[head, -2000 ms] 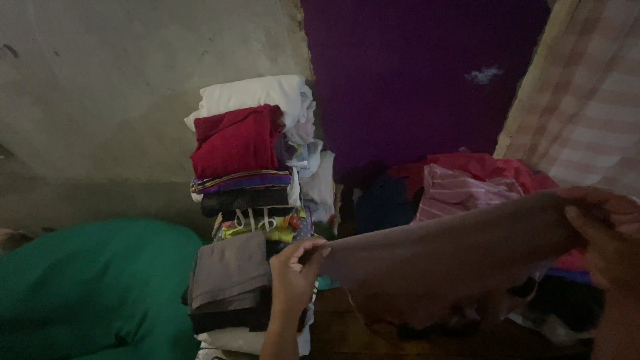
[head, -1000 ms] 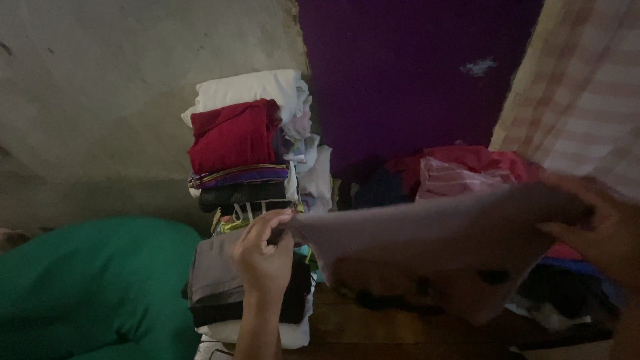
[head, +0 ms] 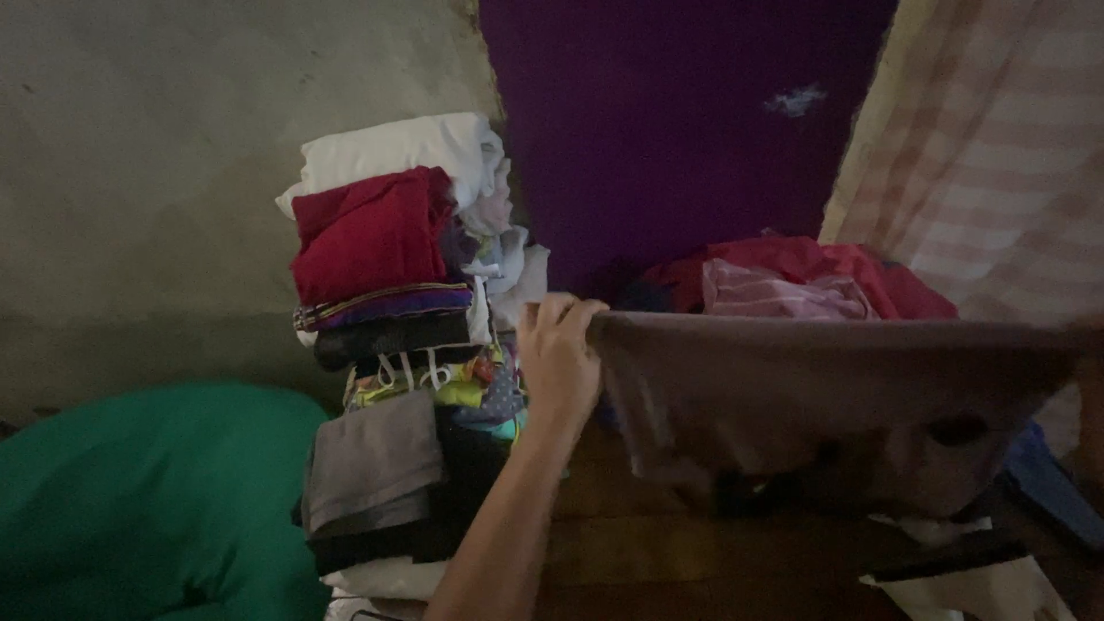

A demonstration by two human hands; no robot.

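A thin brownish-mauve cloth (head: 828, 388) hangs stretched across the right half of the view, with a dark hole or spot low on its right part. My left hand (head: 561, 354) grips its upper left corner, fingers folded over the edge. The cloth's upper right end reaches the right edge of the view, where my right hand cannot be made out. Left of my left hand stand folded clothes: a grey folded garment (head: 375, 461) over black ones, and behind it a red folded cloth (head: 371, 233) and a white one (head: 392, 155).
A large green fabric-covered mass (head: 164, 500) lies at lower left. Behind the cloth is a heap of red (head: 897, 280) and pink striped clothes (head: 776, 293). A purple panel (head: 681, 129), a concrete wall (head: 216, 112) and a checked curtain (head: 1009, 155) stand behind. Wooden flooring (head: 638, 543) shows below.
The cloth was slanted up to the right and now hangs with its top edge nearly level. My right hand, seen holding its right end earlier, is no longer discernible.
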